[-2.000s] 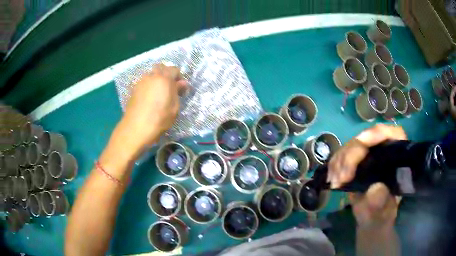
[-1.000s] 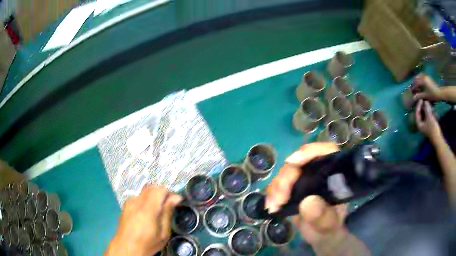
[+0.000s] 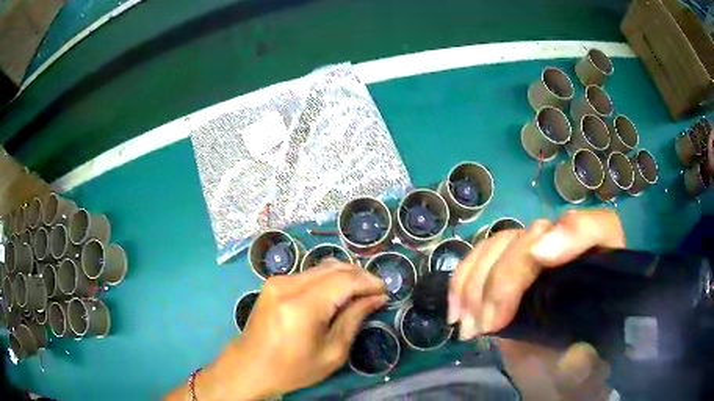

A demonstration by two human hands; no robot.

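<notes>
My right hand (image 3: 509,274) is closed round the black electric screwdriver (image 3: 603,294), whose front end is over the housings in front of me. My left hand (image 3: 309,321) is over the near housings, its thumb and fingertips pinched together beside the screwdriver's front; whether a screw is between them cannot be told. Grey-brown housings (image 3: 364,225) stand in a cluster, each with a dark or silvery motor unit (image 3: 278,257) inside; both hands hide some of them. A clear bag of screws (image 3: 313,157) with a white label (image 3: 265,134) lies behind the cluster.
More housings (image 3: 547,129) stand at the right, and a dense group (image 3: 66,270) at the left. An open cardboard box (image 3: 672,55) is at the far right. A white edge strip (image 3: 470,59) separates the green bench from the dark green conveyor belt (image 3: 329,27).
My left hand has moved from over the bag to the housings, near my right hand. The screwdriver has moved left relative to the housings. The camera view has shifted.
</notes>
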